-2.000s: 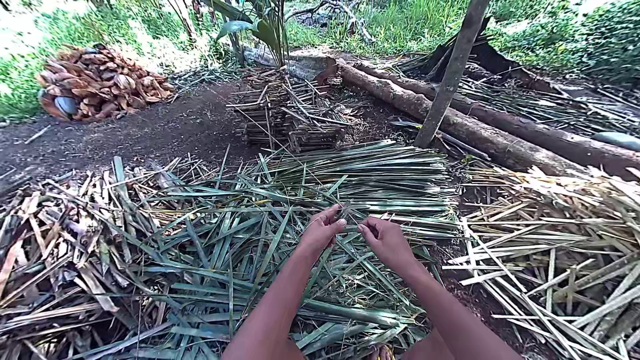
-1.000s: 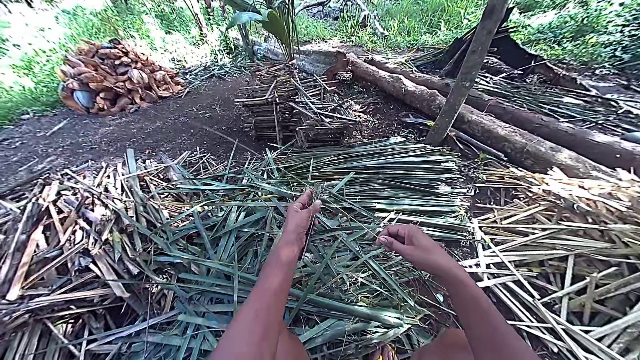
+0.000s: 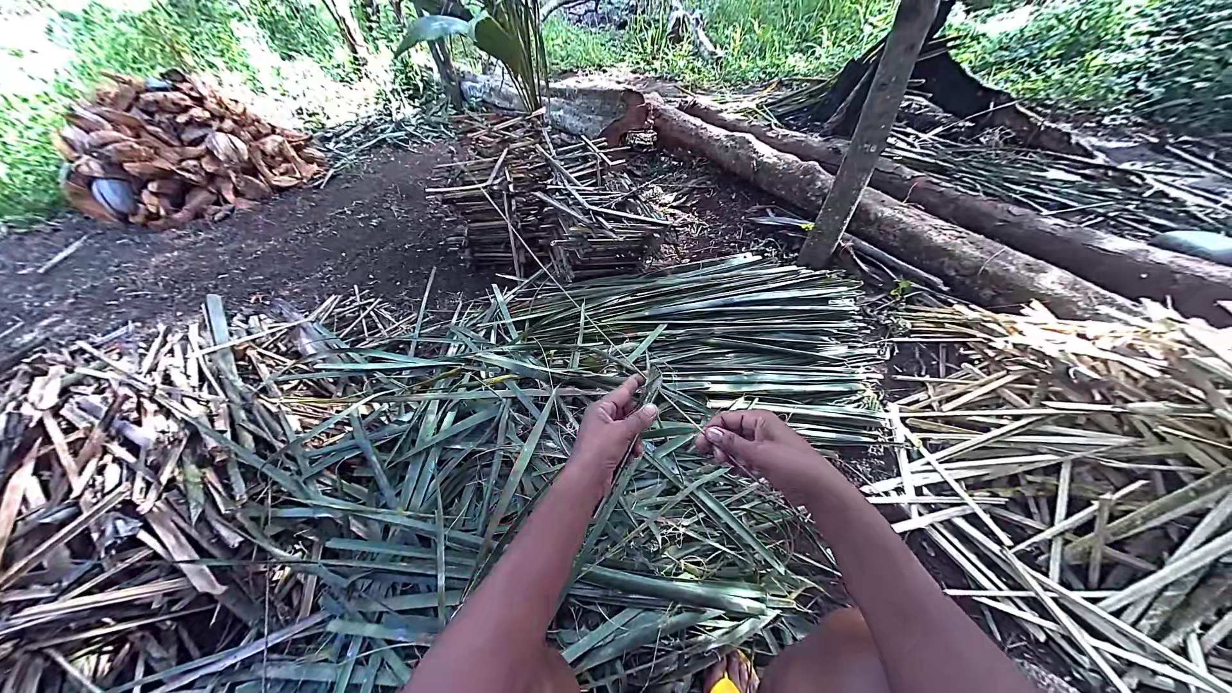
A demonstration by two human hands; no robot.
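Observation:
My left hand (image 3: 612,429) is closed around a narrow green leaf strip (image 3: 651,387), whose tip sticks up past the fingers. To its right, my right hand (image 3: 756,445) pinches a thin fibre or leaf rib (image 3: 685,416) that runs toward the left hand. Beneath both hands spreads a loose heap of green palm leaf strips (image 3: 452,462). Behind them lies a neater layer of long green strips (image 3: 731,327), their ends lined up at the right.
Dry leaf strips lie at the left (image 3: 125,500) and in a pale pile at the right (image 3: 1088,462). Farther back are a stack of dry sticks (image 3: 549,212), a leaning post (image 3: 866,135), long logs (image 3: 924,241) and a heap of coconut husks (image 3: 183,144).
My hands were close together two seconds ago, then wider apart with the right hand lower right. Now the right hand is nearer the left again.

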